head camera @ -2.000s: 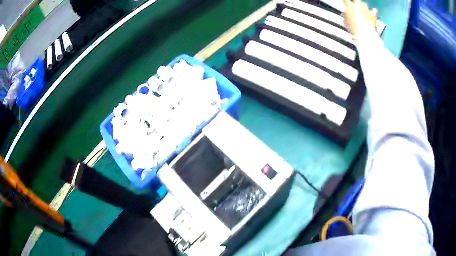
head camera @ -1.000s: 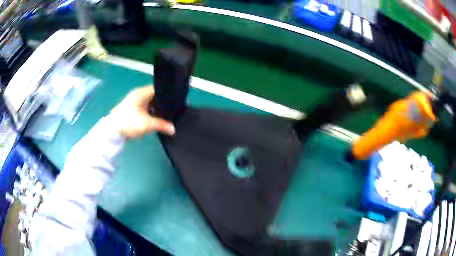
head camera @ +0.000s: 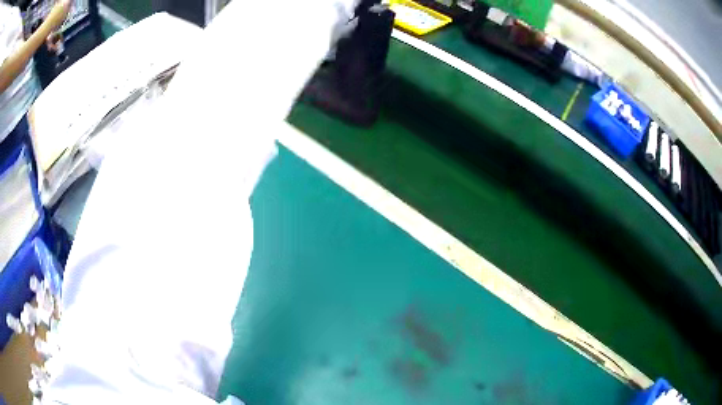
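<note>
My left arm, in a white sleeve, reaches from the lower left to the top edge. Its hand cannot be made out past the sleeve's end. A black upright block, which looks like part of the black jig (head camera: 360,75), stands on the dark green conveyor at the top centre, right beside the sleeve's end. The rest of the jig is hidden or cut off. My right hand is not in view.
The green bench mat (head camera: 340,277) has dark scuffs. A pale strip (head camera: 475,265) edges the conveyor (head camera: 507,182). Beyond it are a blue bin (head camera: 617,119) and a yellow tray (head camera: 419,17). White pieces (head camera: 36,316) lie lower left. Another person's arm (head camera: 32,47) shows upper left.
The view has swung. The black jig that lay on the bench mat under my left hand is gone from there; a black block now stands on the conveyor. My left arm reaches farther out.
</note>
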